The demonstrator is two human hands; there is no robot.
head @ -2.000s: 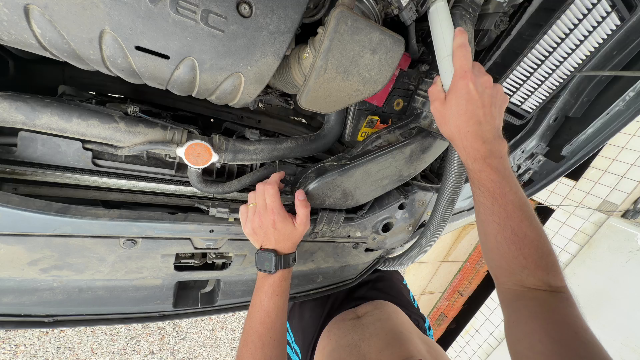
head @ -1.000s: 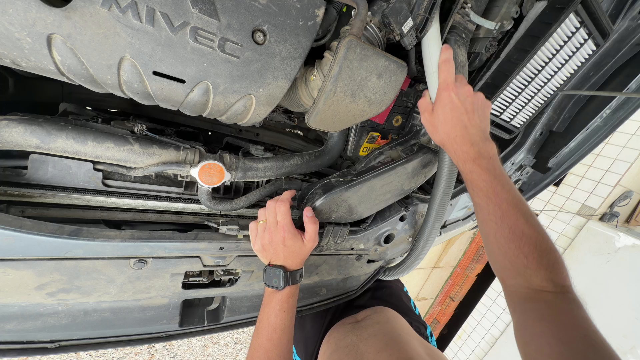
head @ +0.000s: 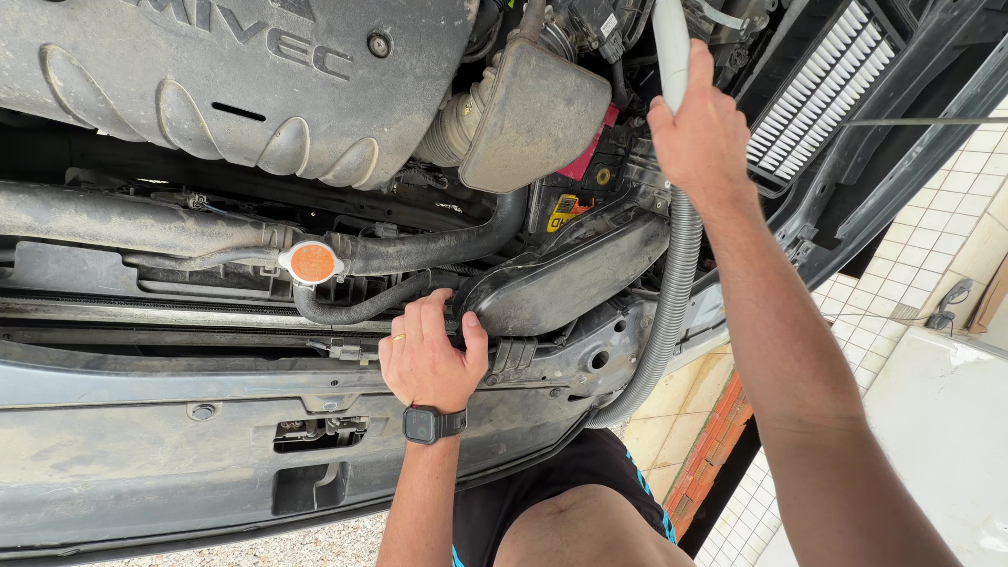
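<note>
My right hand (head: 699, 126) is closed around a light grey vacuum cleaner wand (head: 671, 47) at the upper right. From it a ribbed grey vacuum hose (head: 679, 276) runs down over the front edge of the car. The wand's far end is out of the frame. My left hand (head: 435, 346), with a ring and a black smartwatch, rests on the front crossmember of the engine bay. Its fingertips are beside the black plastic air intake duct (head: 567, 283); whether they grip anything is hidden. The orange radiator cap (head: 313, 261) sits left of that hand.
A dusty plastic engine cover (head: 236, 87) fills the upper left. The air intake box (head: 535, 118) stands near the battery (head: 583, 185). A white pleated air filter (head: 819, 90) lies at the right, by a thin rod (head: 913, 121). A radiator hose (head: 433, 246) crosses the middle.
The right hand with the wand has shifted slightly relative to the engine bay. My left hand stays near the duct's end, its fingers slightly moved.
</note>
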